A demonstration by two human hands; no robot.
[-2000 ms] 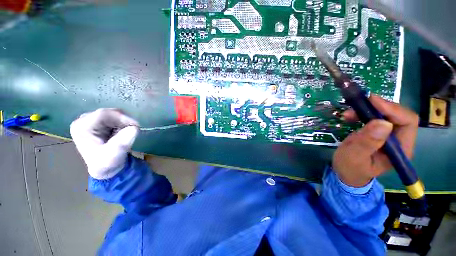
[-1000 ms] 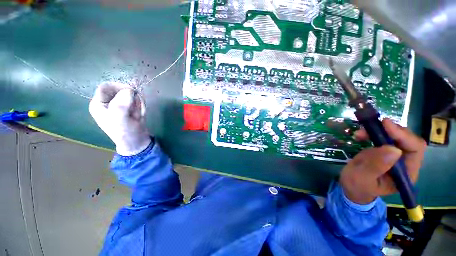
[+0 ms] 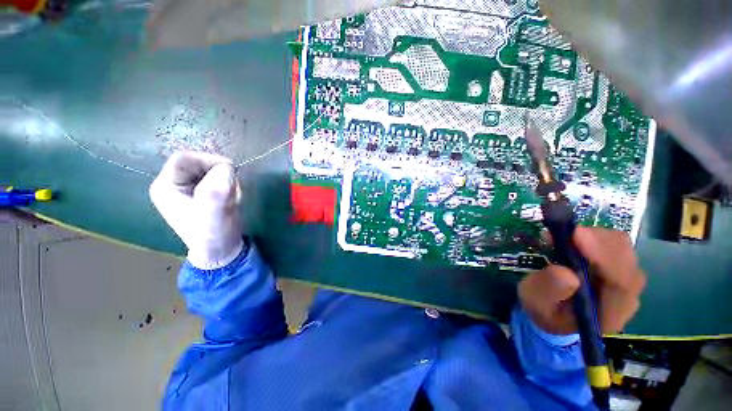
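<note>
A large green circuit board (image 3: 449,144) with a white border and silvery pads lies in front of me; its top is partly cut off and hidden. My left hand (image 3: 201,197), in a white glove, is closed on thin solder wire (image 3: 269,152) left of the board. The wire's front end reaches over the board's left edge and its loose length trails left on the mat. My bare right hand (image 3: 586,281) holds the dark soldering iron (image 3: 563,233) with a yellow band. Its tip is over the board's middle right; I cannot tell if it touches.
A red block (image 3: 313,202) is at the board's stepped left corner. A small yellow sponge (image 3: 693,218) sits at the right. Cloudy hoods (image 3: 658,64) hang at the top and upper right. A blue-and-yellow tool (image 3: 24,196) is at the far left edge. A black box (image 3: 646,373) is below the bench.
My gloved hand has moved right, and the wire now reaches over the board's left edge. The iron has turned more upright in view, with its handle swung left. The hoods cover more of the view.
</note>
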